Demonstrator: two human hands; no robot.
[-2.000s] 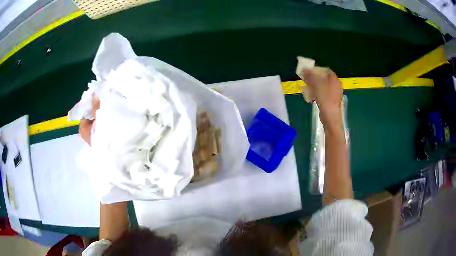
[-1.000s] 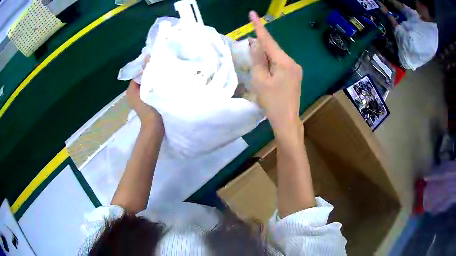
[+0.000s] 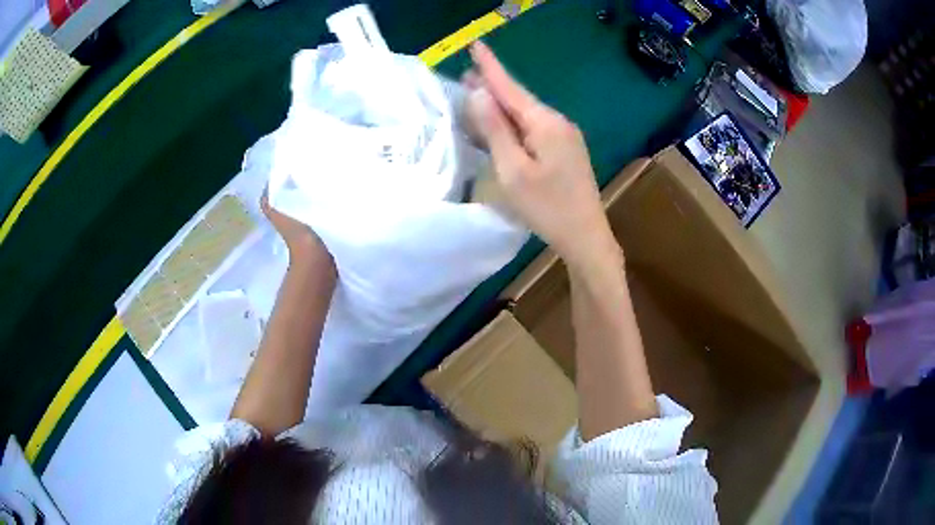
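Note:
A white plastic waste bag (image 3: pixel 410 256), bulging and full of white strips (image 3: pixel 359 133), is held above the bench in front of me. My left hand (image 3: pixel 292 228) holds the bag's left side; its fingers are mostly hidden behind the bag. My right hand (image 3: pixel 538 169) is at the bag's right upper side, blurred, with the index finger extended upward. Whether it grips the bag's edge cannot be told. An adhesive sheet (image 3: pixel 190 272) with tan rectangles lies on the bench to the left, beside a small white backing card (image 3: pixel 228 333).
An open cardboard carton (image 3: pixel 707 379) stands at the right beside the green bench (image 3: pixel 133 133). White foam mats (image 3: pixel 103 441) lie at the lower left. A dotted yellowish sheet (image 3: pixel 36 82) is at the upper left. Tools and a picture card (image 3: pixel 730 169) are at the upper right.
The view has turned toward the carton. The bag has been lifted and brought right with my left hand. My right hand has come from the bench's far right to the bag; its earlier tan scraps are no longer visible.

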